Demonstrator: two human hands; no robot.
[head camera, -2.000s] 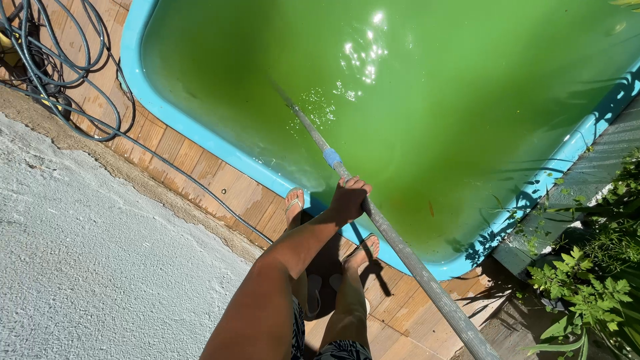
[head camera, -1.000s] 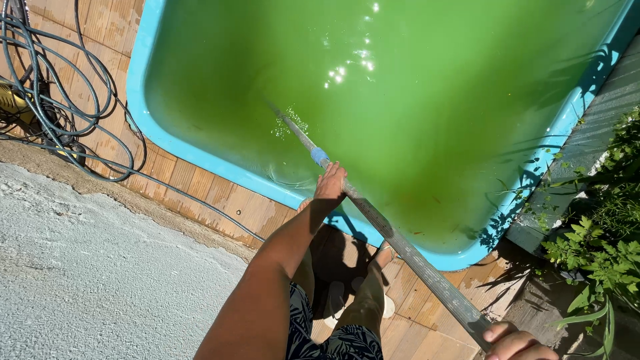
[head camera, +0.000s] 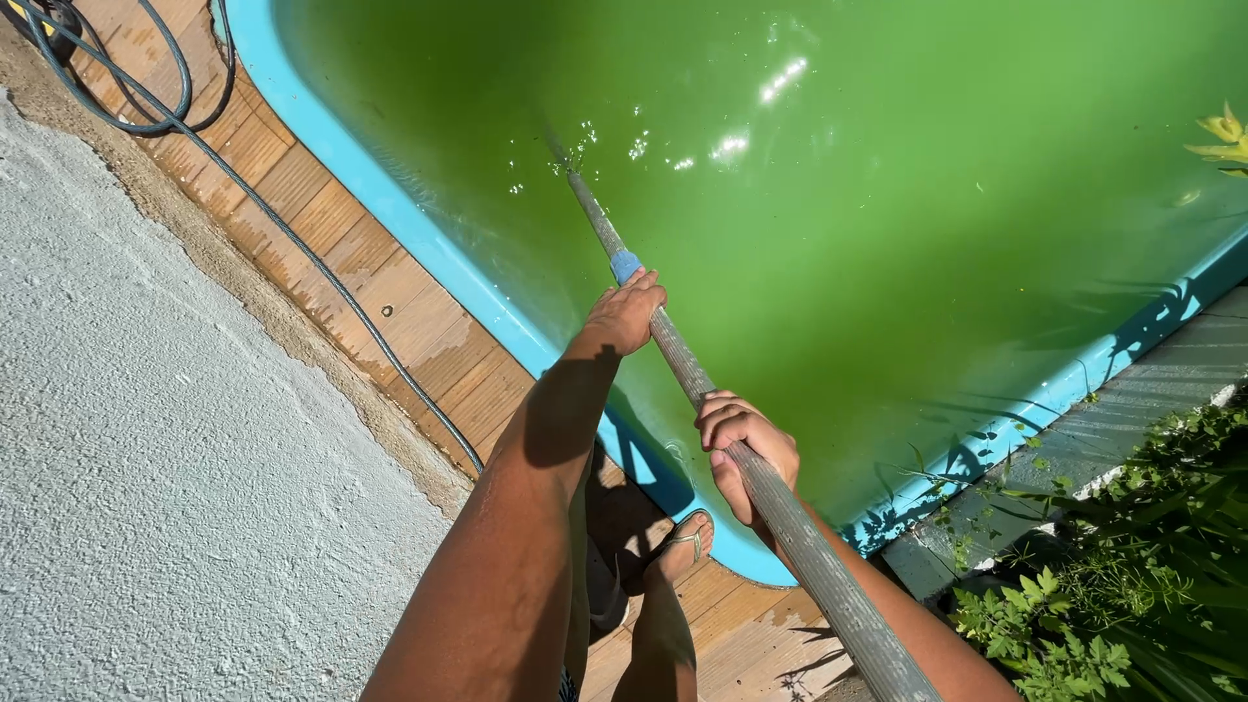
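A long grey ribbed pole (head camera: 811, 551) slants from the bottom edge up and left into the cloudy green water (head camera: 877, 244) of a pool; its far end is hidden below the surface. My left hand (head camera: 629, 310) grips the pole just below its blue collar (head camera: 625, 265). Lower down, my right hand (head camera: 749, 446) is wrapped around the same pole, fingers over the top. Both hands are above the water near the pool's light blue rim (head camera: 458, 292).
Wooden decking (head camera: 361, 283) borders the rim, with a dark hose (head camera: 322, 263) across it and coils at upper left. A rough white surface (head camera: 195, 439) lies left. My foot in a flip-flop (head camera: 687, 541) is at the rim. Green plants (head camera: 1053, 624) grow at lower right.
My right hand, at the lower right on the pole's near part one second ago, is now much closer to my left hand. The view has shifted.
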